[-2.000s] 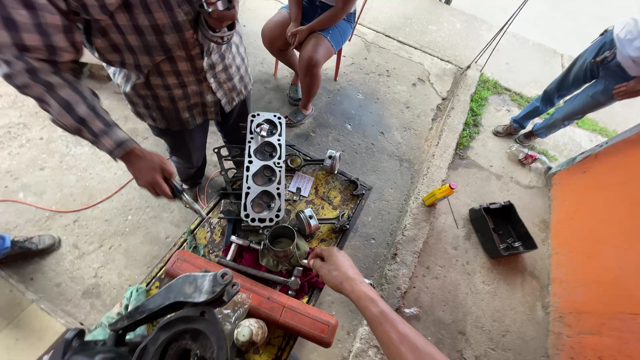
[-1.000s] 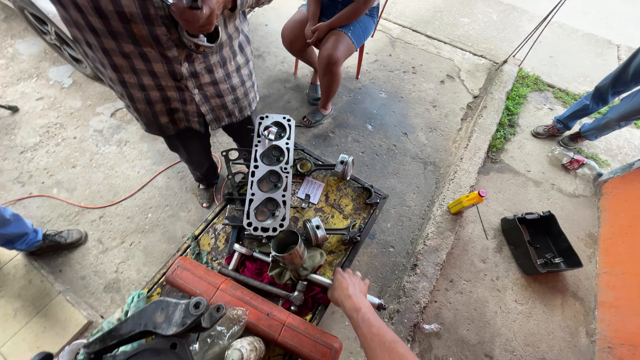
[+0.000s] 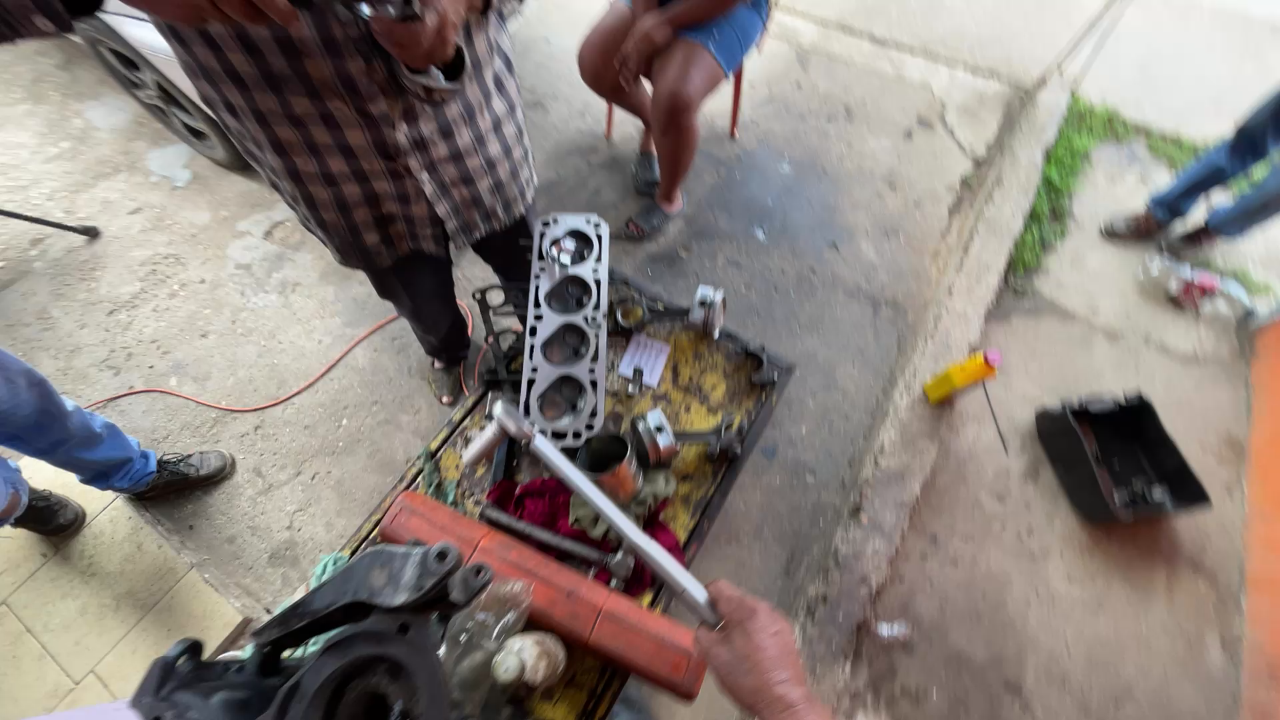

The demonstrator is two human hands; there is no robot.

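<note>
My right hand [image 3: 752,648] is closed round the lower end of a long metal ratchet wrench [image 3: 620,520], raised over the orange tool case and the bench. The wrench's head with a socket points up and left, near the bottom of the cylinder head [image 3: 567,330]. Beneath the wrench lie a metal cylinder [image 3: 607,462], a piston with connecting rod [image 3: 656,437], a dark red cloth [image 3: 535,503] and a metal bar with a socket head [image 3: 560,540]. My left hand is out of view.
The orange case [image 3: 560,590] crosses the yellow bench near black metal parts [image 3: 370,660]. A person in a checked shirt [image 3: 400,140] stands beyond, holding a metal part. Another sits behind. On the ground at right are a black bin [image 3: 1120,460] and a yellow container [image 3: 960,377].
My right hand has taken hold of the wrench and lifted it off the bench. Two seconds ago the hand was at the metal cylinder. The checked-shirt person's hand has left a tool beside the cylinder head.
</note>
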